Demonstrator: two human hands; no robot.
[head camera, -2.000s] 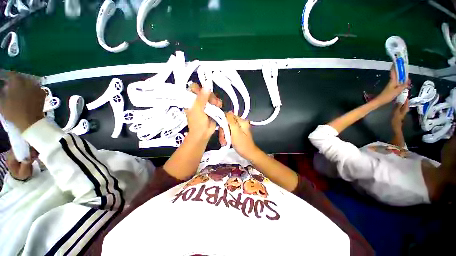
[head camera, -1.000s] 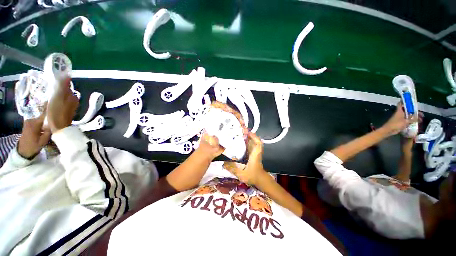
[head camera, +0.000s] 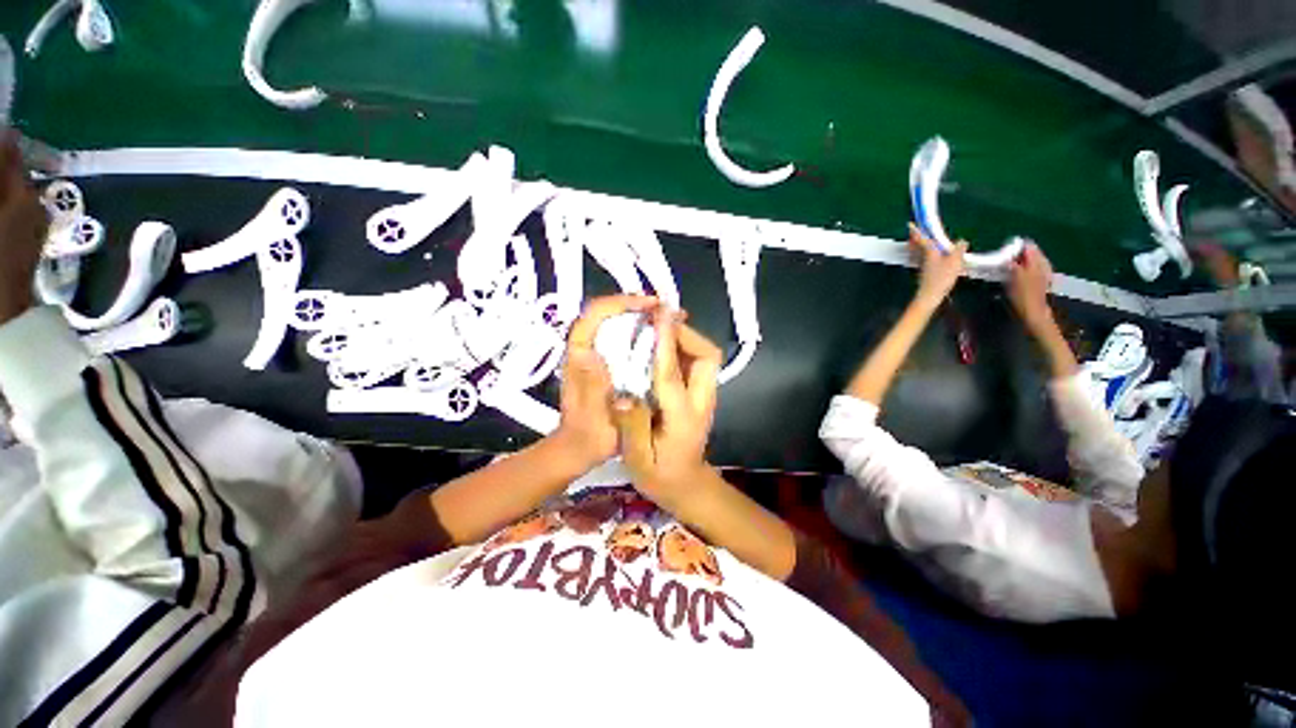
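My left hand (head camera: 586, 377) and my right hand (head camera: 675, 398) are together in front of my chest, over the near edge of the black bench. Between them they hold a white plastic piece (head camera: 625, 353), mostly covered by my fingers, so its exact shape is hidden. Just to the left lies a heap of white half shells (head camera: 384, 341) with dark cross-shaped vents. White curved arm assemblies (head camera: 742, 306) lie on the bench beyond and right of my hands, their upper ends by the pale rail.
The green belt (head camera: 569, 128) beyond the rail (head camera: 839, 242) carries white curved arms (head camera: 718, 114). A worker at the right holds a curved arm with a blue strip (head camera: 931, 192) over the rail. A striped sleeve (head camera: 142, 469) is at the left. More white parts (head camera: 1137, 391) lie at the right.
The white piece, broad and visible a second ago, is now mostly enclosed by my hands. Belt arms have shifted left in view. The right worker's part has moved to the rail. The left worker's hands have mostly left view.
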